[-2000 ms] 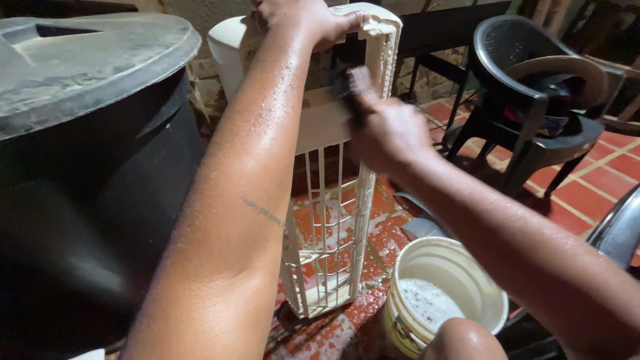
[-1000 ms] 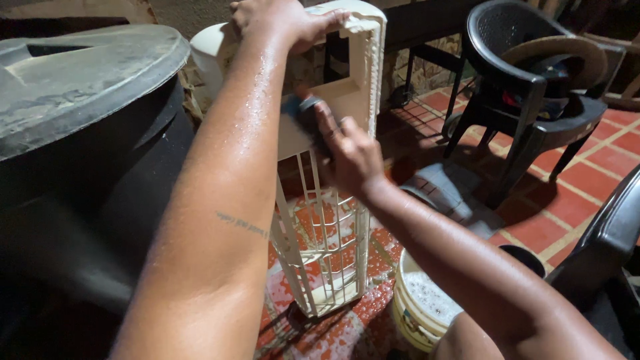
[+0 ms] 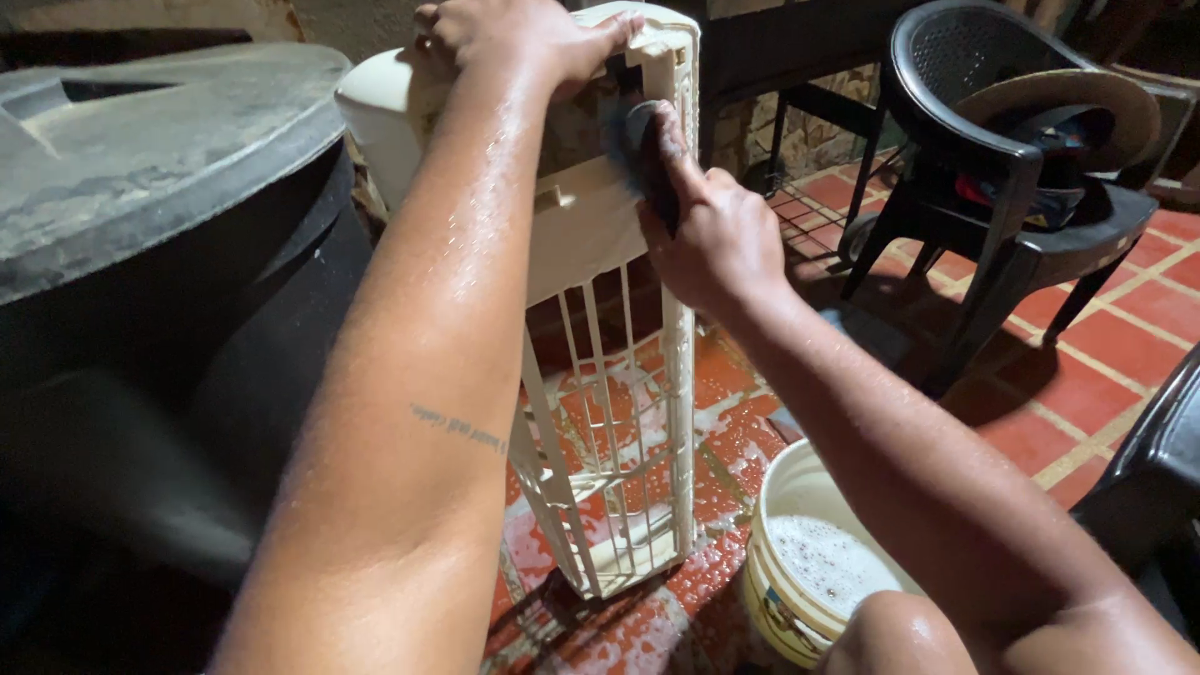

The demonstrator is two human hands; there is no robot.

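Note:
A cream plastic housing with a slatted grille (image 3: pixel 684 375), perhaps an air conditioner's front cover, stands upright on the wet tiled floor. My left hand (image 3: pixel 525 37) grips its top edge, wet and foamy. A dark scrubbing brush (image 3: pixel 647 159) is in my right hand (image 3: pixel 717 230), against the upper right side of the housing; its bristles are blurred. Foam clings to the housing's top right corner. Below my right forearm stands a cream plastic bucket (image 3: pixel 764 562) of sudsy water, beside my bare knee.
A large black bin with a grey lid (image 3: pixel 206 169) stands at the left. At the back right, a black plastic armchair (image 3: pixel 1012 216) holds a straw-coloured hat (image 3: pixel 1125 112) and dark cloth items. Part of another black chair (image 3: pixel 1153 450) shows at the right edge. Suds lie on the red tiles (image 3: pixel 637 637).
My right hand with the brush has moved from the housing's middle panel up to its upper right side since a second ago. My left hand keeps hold of the top edge.

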